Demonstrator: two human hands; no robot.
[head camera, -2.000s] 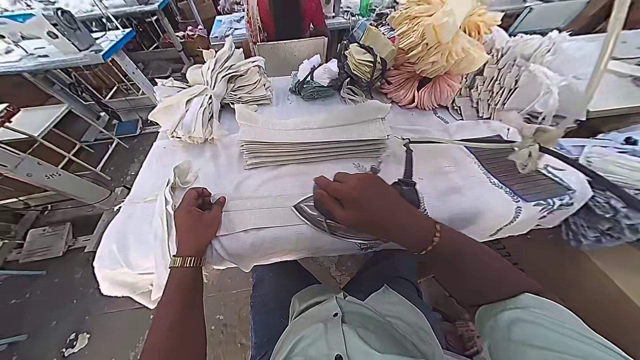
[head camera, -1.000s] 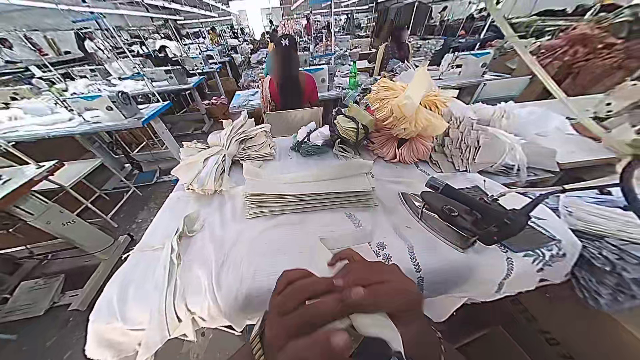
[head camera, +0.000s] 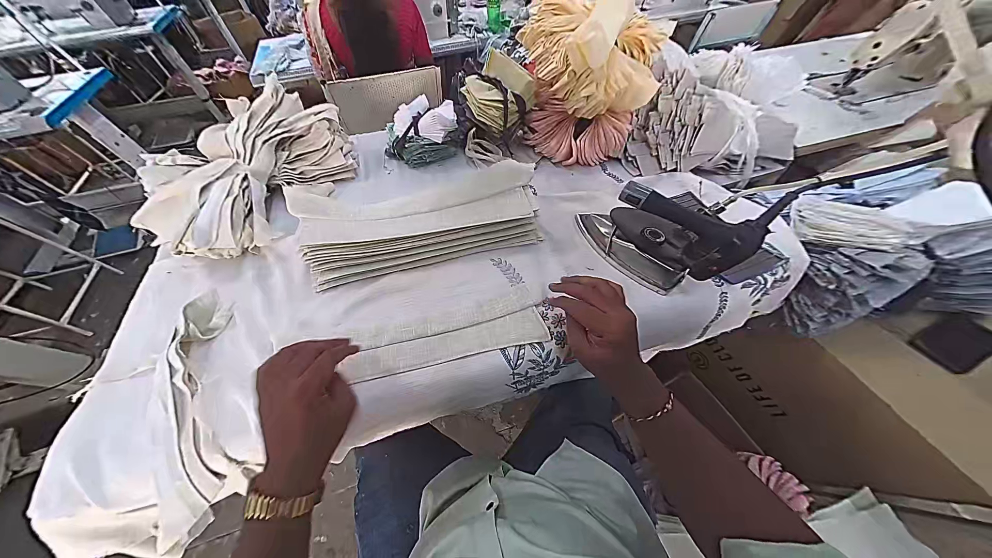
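Note:
A pale folded fabric strip (head camera: 449, 337) lies flat near the front edge of the cloth-covered ironing surface (head camera: 256, 302). At its left end, my left hand (head camera: 306, 403) has its fingertips on the fabric, thumb and fingers close together. My right hand (head camera: 597, 325) is at the strip's right end, fingers bent, fingertips by the upper corner; whether it pinches the fabric is unclear. Behind the strip sits a neat stack of folded pale strips (head camera: 422, 225). The electric iron (head camera: 666, 232) rests at the right, touched by neither hand. Loose crumpled strips (head camera: 190, 411) lie left of my left hand.
Tied fabric bundles, cream (head camera: 248, 167), green (head camera: 492, 101), yellow (head camera: 593, 62) and pink (head camera: 581, 138), line the back of the surface. Gray-blue bundles (head camera: 860, 263) hang at the right, above a cardboard box (head camera: 775, 411). A person in red (head camera: 372, 35) sits beyond.
Two seconds ago my right hand held the iron on a strip; one second ago it stood at the right and both hands were together on pale fabric. Now the hands are apart at a flat strip's ends.

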